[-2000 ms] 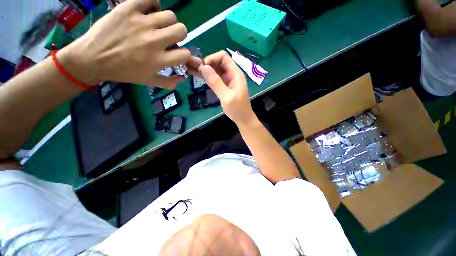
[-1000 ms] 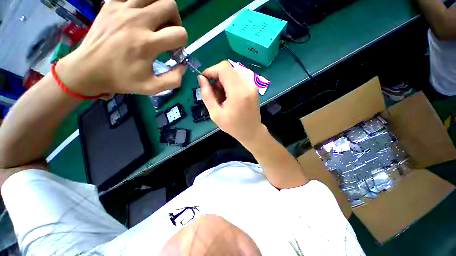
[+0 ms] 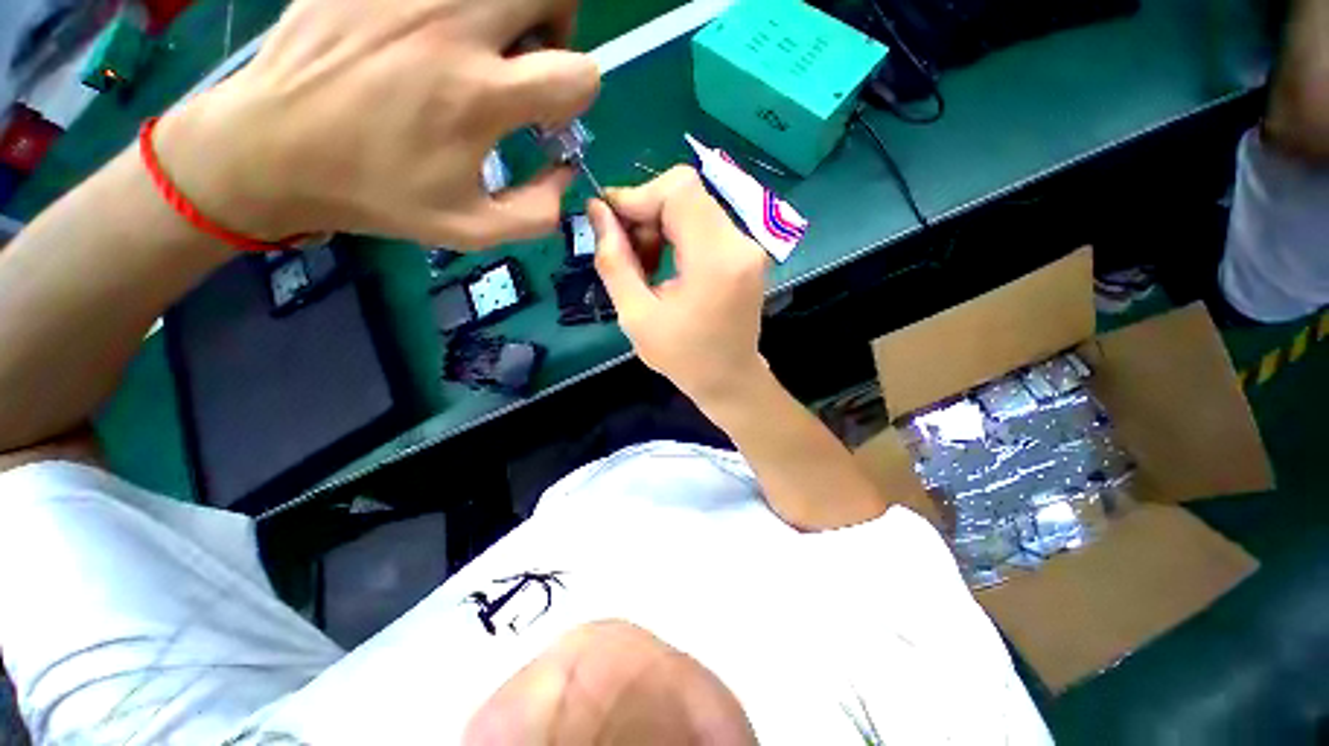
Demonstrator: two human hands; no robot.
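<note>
My left hand (image 3: 372,124), with a red cord at the wrist, is raised over the bench and pinches a small silvery, partly clear piece (image 3: 566,142). Its fingers hide much of the piece. My right hand (image 3: 685,284) holds a thin metallic stick (image 3: 592,181) between thumb and fingers, its tip at or close to the piece; contact is unclear. Below the hands, small black housings, one with a silvery-white plate (image 3: 496,287), lie on the green bench. Another dark housing (image 3: 513,364) lies near the bench edge.
A black tray (image 3: 284,401) lies at left, another (image 3: 382,579) lower down. A teal-green box (image 3: 787,88) with a cable and a white striped tube (image 3: 755,204) are beyond my right hand. An open carton (image 3: 984,343) of silvery pieces is below the bench edge. A person's sleeve (image 3: 1265,226) shows at right.
My fingertips, close together two seconds ago, are now a little apart, with the thin stick visible between them. The whole view has shifted slightly with the head.
</note>
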